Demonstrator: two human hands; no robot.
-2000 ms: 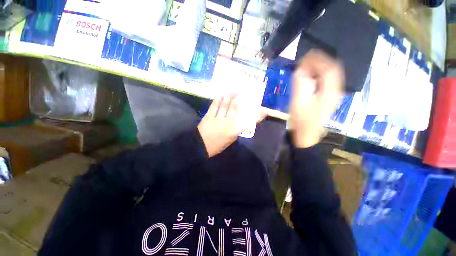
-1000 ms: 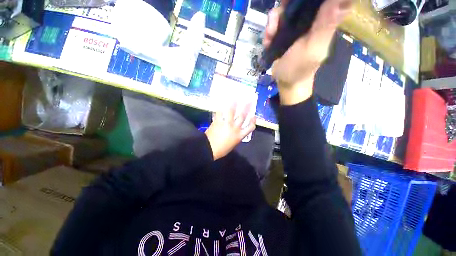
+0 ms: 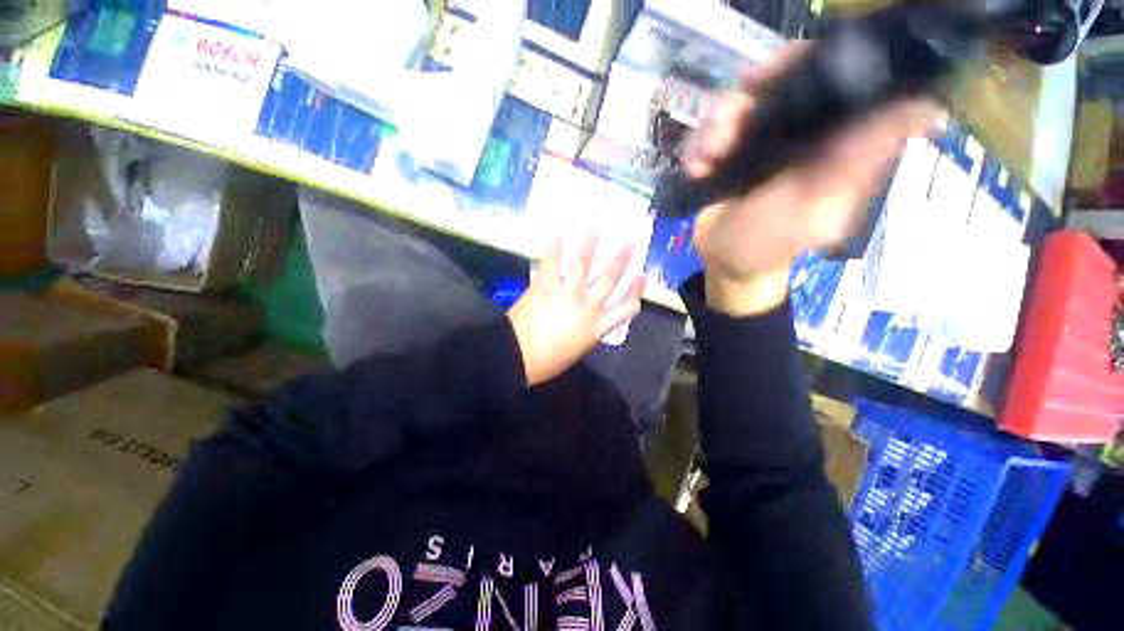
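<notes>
The white plastic housing (image 3: 589, 207) lies at the bench's near edge, overexposed, so its details do not show. My left hand (image 3: 573, 308) lies over its near part with fingers spread and steadies it. My right hand (image 3: 801, 203) is gripped around the black electric screwdriver (image 3: 838, 93), to the right of the housing. The screwdriver is blurred and slants down to the left, its lower end close to the housing's right side. I cannot see whether its bit touches a screw.
Bench with BOSCH-printed sheets (image 3: 212, 68) and white parts (image 3: 454, 123) at left. White frame parts (image 3: 955, 234) lie right of my right hand. Beyond them are a red bin (image 3: 1062, 339) and, below, a blue basket (image 3: 943, 505). An open carton with clear plastic (image 3: 154, 210) is at far left.
My right hand, blurred and away from the screwdriver two seconds ago, took hold of it and has since moved slightly right and down. My left hand stays on the housing, its fingers more spread.
</notes>
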